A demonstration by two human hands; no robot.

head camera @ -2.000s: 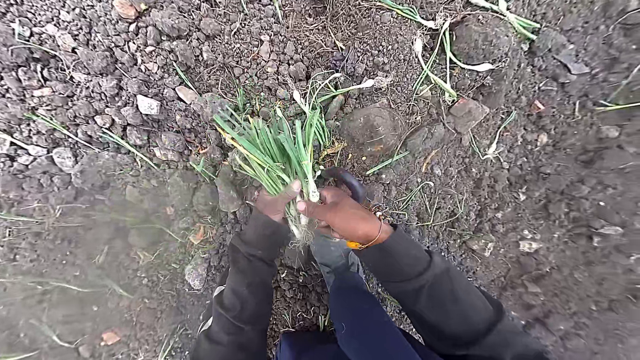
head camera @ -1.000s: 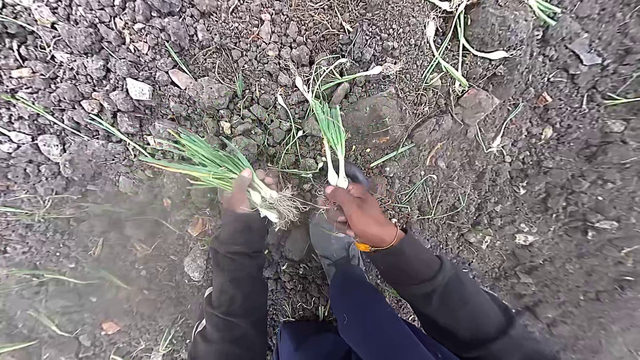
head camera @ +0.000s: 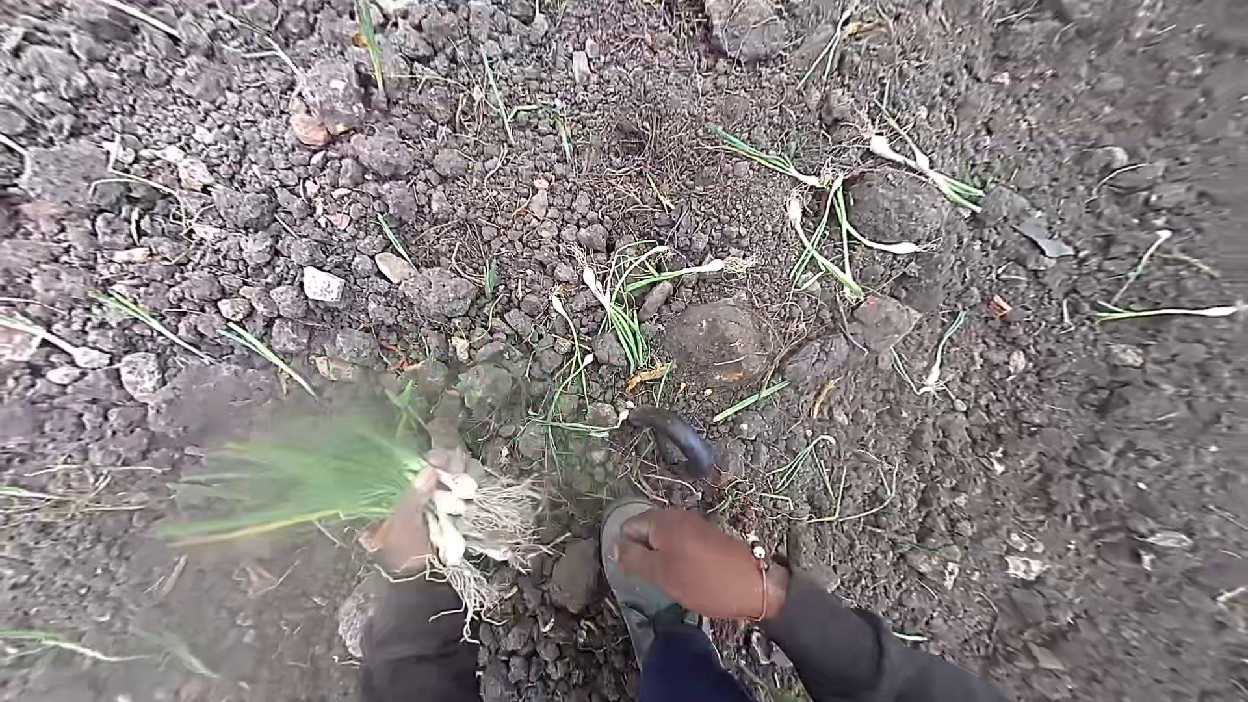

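My left hand [head camera: 405, 531], at the lower left, is closed round a bunch of green onions [head camera: 453, 522]; their white bulbs and stringy roots point right, and the green leaves blur out to the left. Over the shoe [head camera: 624, 546] is my right hand [head camera: 692, 565], back upward, a thin bracelet at its wrist; its fingertips and palm are hidden, so I cannot tell whether it grips anything. Just above it a dark curved tool part [head camera: 678, 439] shows. A small clump of green onions [head camera: 624, 312] lies on the soil above both hands.
Loose, cloddy soil surrounds me, with a large clod [head camera: 721, 341] above the curved tool part. More green onions [head camera: 829, 234] lie scattered at the upper right, and single ones at the far right and left. A pale stone [head camera: 323, 285] sits at the upper left.
A second ago my right hand held a small clump of green onions upright; a clump now lies on the soil and that hand is over the shoe. My left hand still holds its bunch.
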